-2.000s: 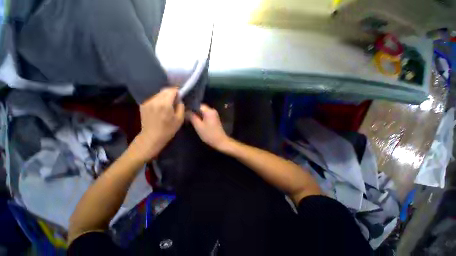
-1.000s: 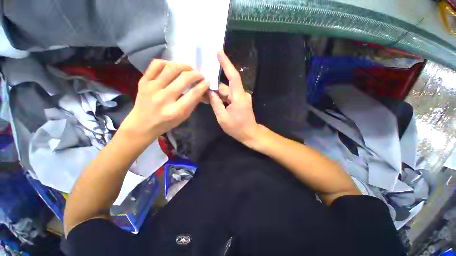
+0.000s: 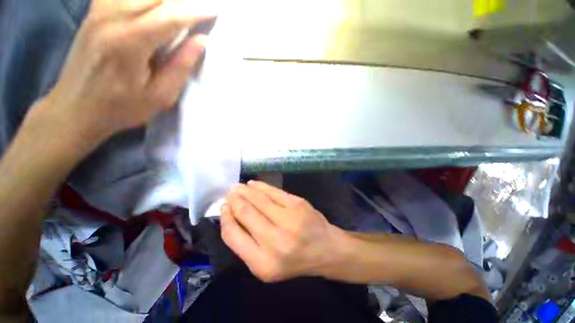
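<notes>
A white strip (image 3: 211, 145) hangs over the table's front edge at left of centre, its upper part washed out by bright light. My right hand (image 3: 271, 230) pinches the strip's lower right edge just below the table edge. My left hand (image 3: 120, 57) is higher up, at the strip's upper left, with thumb and fingers closed on an edge of cloth; the exact grip is blurred. The dark-grey garment cloth (image 3: 31, 50) lies behind and under my left hand and sags below the table edge.
The white table (image 3: 403, 113) has a green-grey front edge. Scissors (image 3: 533, 113) with red and orange-yellow handles lie at its right end. Above is a cream machine part (image 3: 403, 31) with a yellow patch. Loose grey and white offcuts (image 3: 142, 271) are heaped below the table, left and right.
My left hand has moved up and left, away from my right hand, onto the upper strip. My right hand stays at the strip's lower end. The view has shifted, showing more table and the scissors again.
</notes>
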